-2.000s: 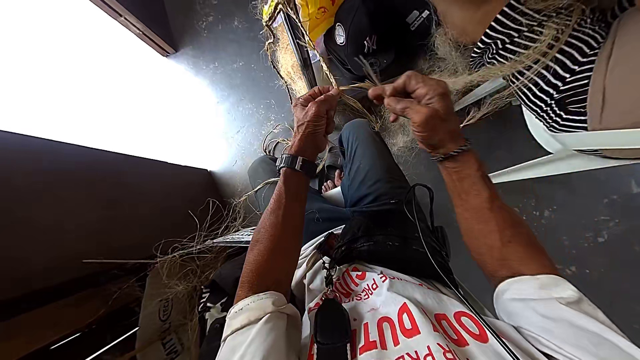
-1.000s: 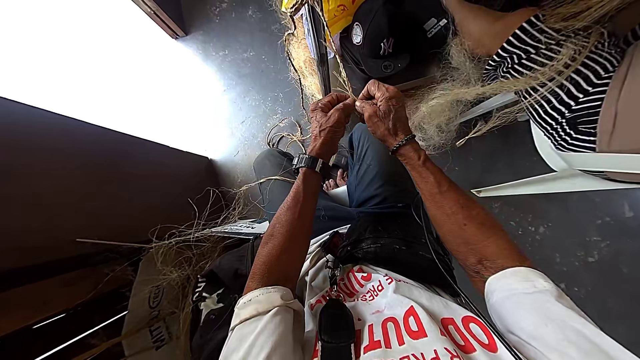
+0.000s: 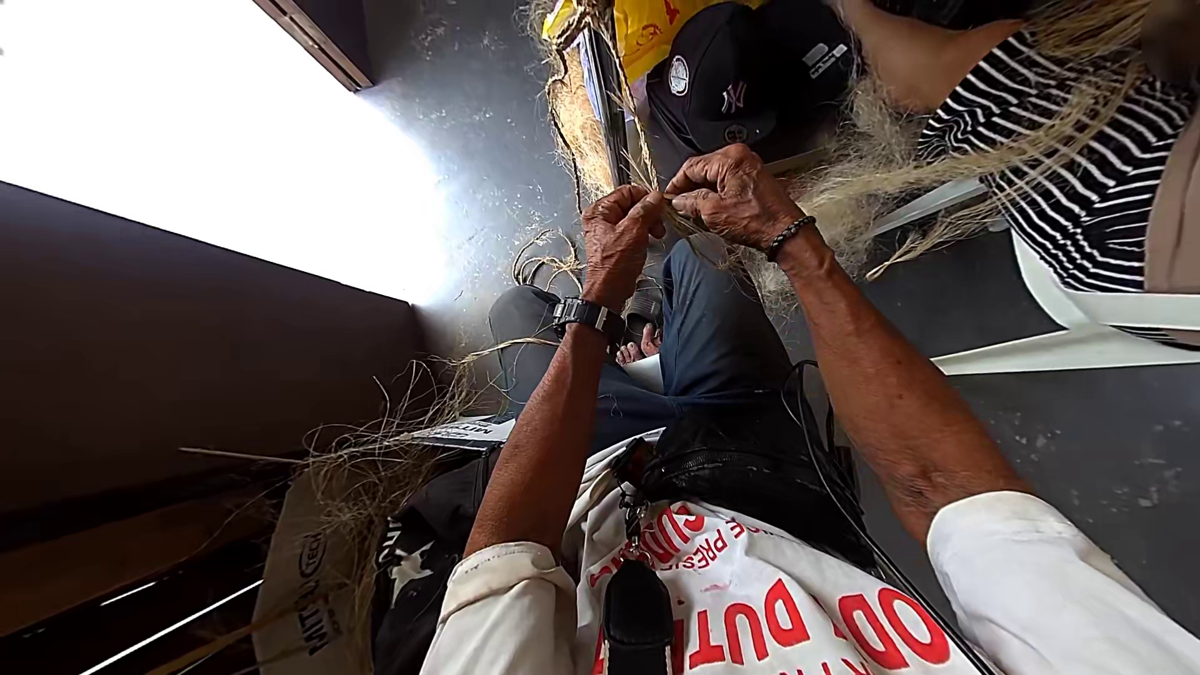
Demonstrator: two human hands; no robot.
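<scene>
Above my knees, my left hand (image 3: 619, 242) pinches the lower end of a braided strand of tan plant fibre (image 3: 630, 103). The braid runs from my fingers up to the top of the view. Close beside it, my right hand (image 3: 736, 199) has thumb and forefinger closed on the same fibres, the fingertips of both hands nearly touching. Loose fibre ends show under my right palm. The exact crossing of strands is hidden by the fingers.
A person in a striped garment (image 3: 1059, 159) sits at the right with long pale fibres (image 3: 975, 169) across the lap, near a white plastic chair (image 3: 1125, 309). A black cap (image 3: 722, 80) is ahead. Tangled fibres (image 3: 375, 469) hang at my left beside a dark wall (image 3: 187, 356).
Two seconds ago my hands were apart with strands between them; my right hand has since come in beside my left. Both still pinch the fibre.
</scene>
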